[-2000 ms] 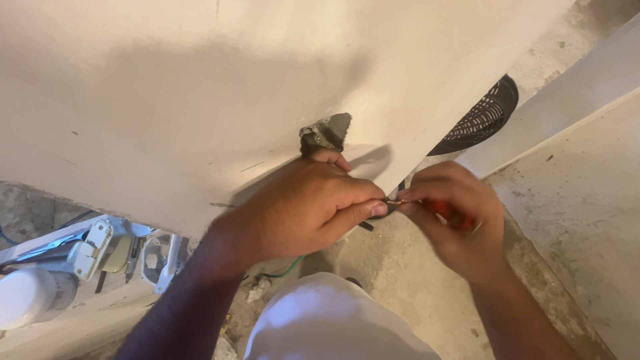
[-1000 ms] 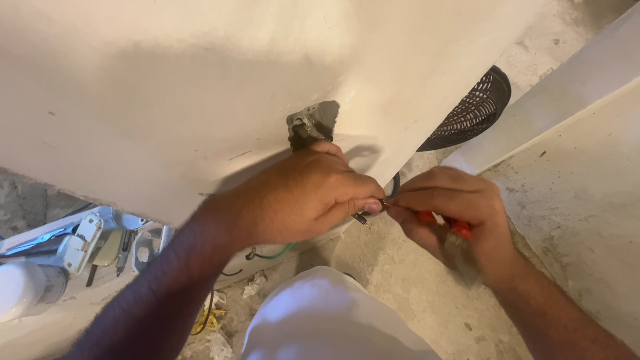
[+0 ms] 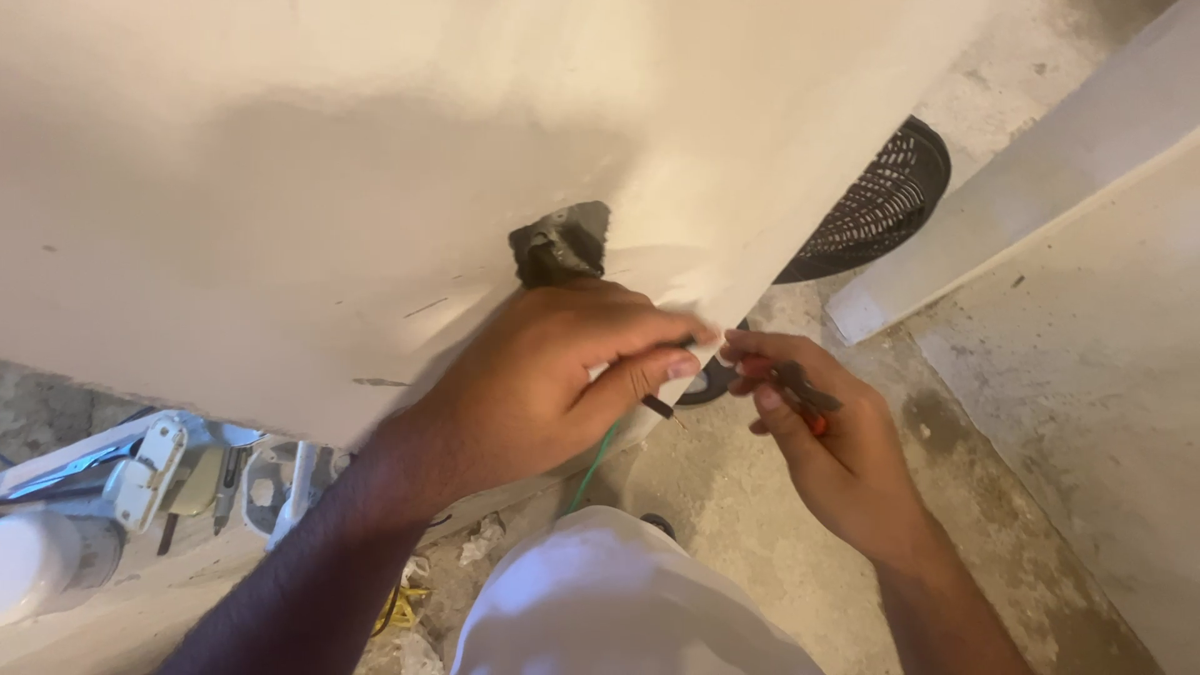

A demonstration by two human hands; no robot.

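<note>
Below a rough square hole (image 3: 562, 244) in the pale wall, my left hand (image 3: 572, 366) pinches a black cable between thumb and forefinger. A black cable end (image 3: 658, 406) with a thin bare strand sticks out under the thumb. My right hand (image 3: 825, 431), just to the right and apart from the left, holds a small hand tool (image 3: 792, 382) with red handles; its exact kind is unclear. A green wire (image 3: 592, 469) hangs below the left hand.
A black perforated fan guard or basket (image 3: 877, 211) shows behind the wall's edge. At the lower left are a white tub (image 3: 56, 562), several white fittings (image 3: 155, 473) and tools on a ledge. Yellow wire (image 3: 401, 607) and crumpled scraps (image 3: 483, 539) lie on the floor.
My right hand has drawn away from the left fingertips and turned, so the red-handled tool shows across its fingers. My left hand still holds the cable.
</note>
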